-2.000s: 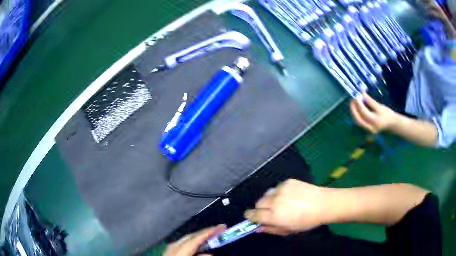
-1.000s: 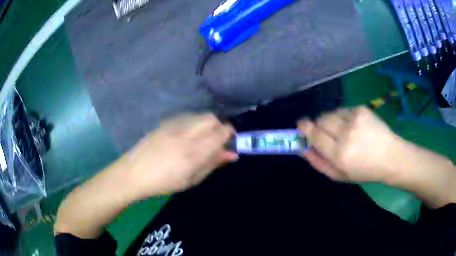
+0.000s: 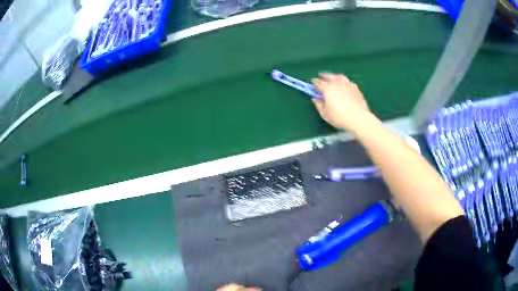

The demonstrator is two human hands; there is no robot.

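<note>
My right hand [image 3: 341,101] reaches over the green belt beyond the mat and grips one end of a slim lavender handle housing [image 3: 294,83]. The housing's other end, with a dark tip, points left. My left hand [image 3: 238,287] is cut off at the bottom edge, so its grip cannot be seen. The blue electric screwdriver [image 3: 343,236] lies on the dark grey mat [image 3: 255,247]. The black screw tray [image 3: 265,192] with silver screws lies behind it. A handle unit [image 3: 355,173] lies right of the tray, partly under my right forearm.
Many handle units [image 3: 480,153] lie in rows at right. A clear bag [image 3: 59,250] and a pile of black parts [image 3: 108,270] are at lower left. A blue bin [image 3: 122,54] stands at upper left. A small housing piece [image 3: 24,170] lies on the belt. A grey post rises at upper right.
The view has shifted forward. My right hand has moved from in front of my body to the belt, with a housing in it. My left hand has dropped mostly out of view.
</note>
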